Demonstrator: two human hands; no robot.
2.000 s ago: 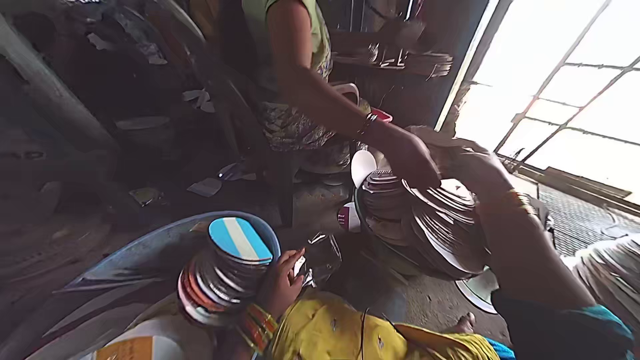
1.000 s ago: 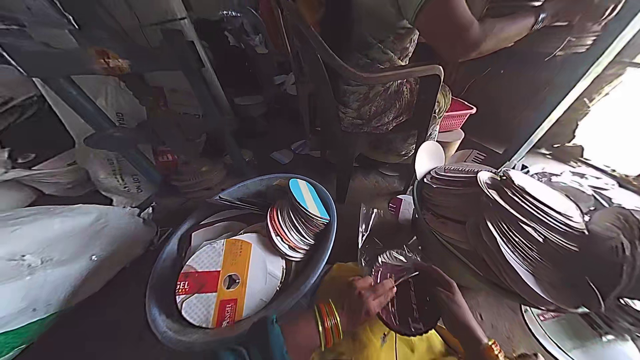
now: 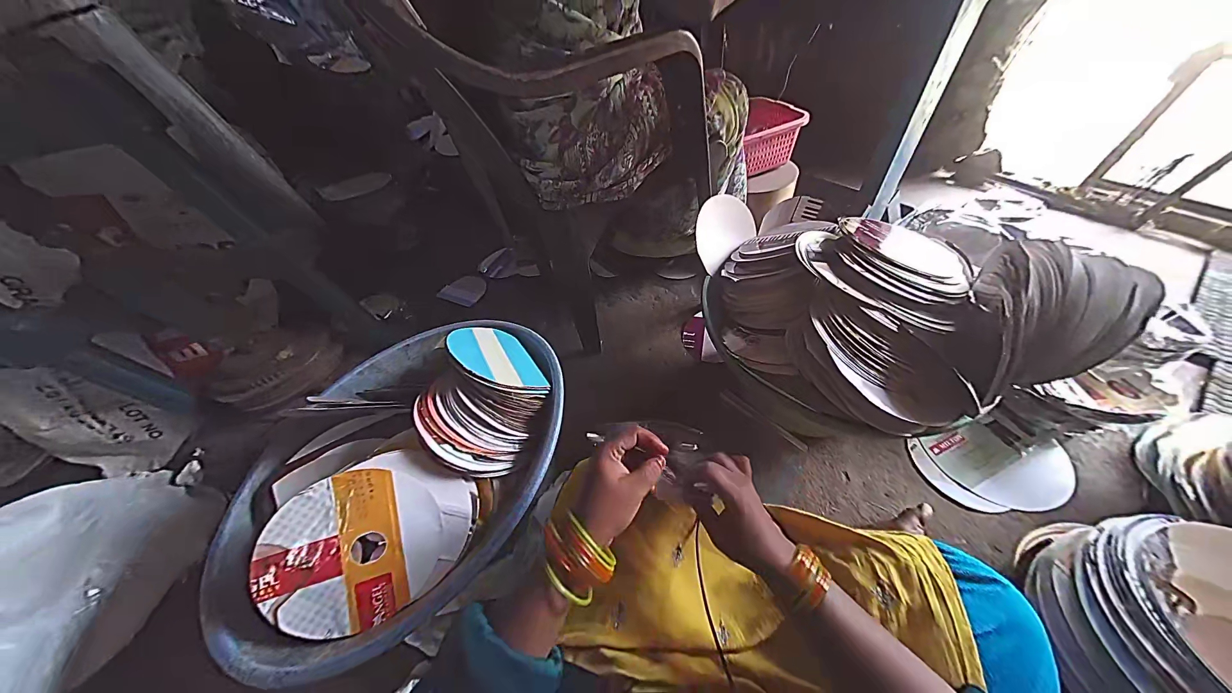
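Observation:
Above the yellow cloth of my lap, my left hand [image 3: 621, 481] pinches a clear plastic bag or film [image 3: 679, 445] between thumb and fingertips. Close beside it on the right, my right hand [image 3: 736, 505] has its fingers curled on the same plastic. What lies inside the plastic cannot be told. Left of my hands stands an oval basin [image 3: 553, 423] with a stack of round card discs [image 3: 481, 414], blue and white on top, and larger printed discs [image 3: 356, 549]. Many more discs [image 3: 895, 318] fill a container at the right.
A person's patterned clothing [image 3: 587, 115] shows behind a plastic chair [image 3: 577, 72]. Beyond it is a pink basket [image 3: 773, 135]. Loose discs [image 3: 1001, 472] and another stack [image 3: 1116, 597] lie at the right, white sacks [image 3: 96, 577] at the left.
A second ago my hands were at a dark round stack beside clear plastic; now they are together on the plastic. Two seconds ago my right hand was at the right-hand pile. The view has shifted.

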